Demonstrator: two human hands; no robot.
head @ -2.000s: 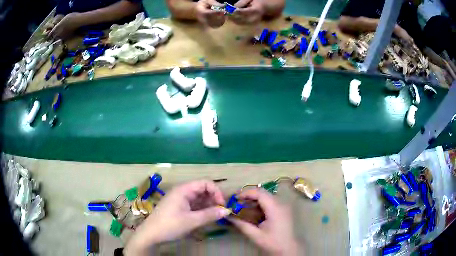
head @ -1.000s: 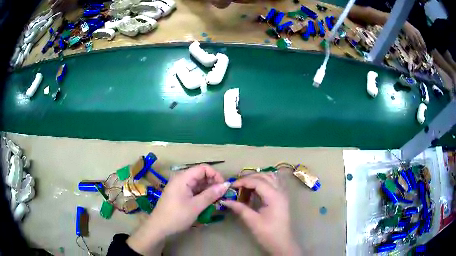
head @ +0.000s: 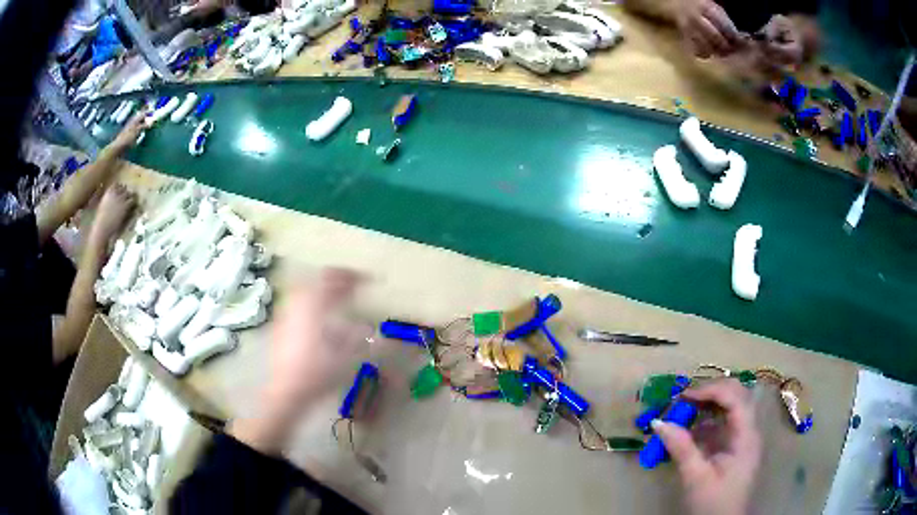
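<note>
My right hand (head: 716,443) holds a blue cell (head: 668,433) between thumb and fingers at the lower right, with green boards and a second blue cell close beside it. My left hand (head: 320,327) is blurred and empty, its fingers apart, over the bench right of the pile of white housings (head: 186,287). Several wired sets of blue cells, green boards and brown parts (head: 500,354) lie between my hands. A separate blue cell (head: 359,390) with thin wires lies nearer my left hand.
Tweezers (head: 631,338) lie behind the wired sets. A cardboard box (head: 75,402) holds white shells at lower left. The green belt (head: 483,191) carries white housings. A white cable (head: 858,208) hangs at right. Other people's hands show at left and top right. A wired set lies on the right.
The view has turned left, bringing the housing pile and box into sight. My left hand has left the work and moved left toward the pile. My right hand still holds a blue cell.
</note>
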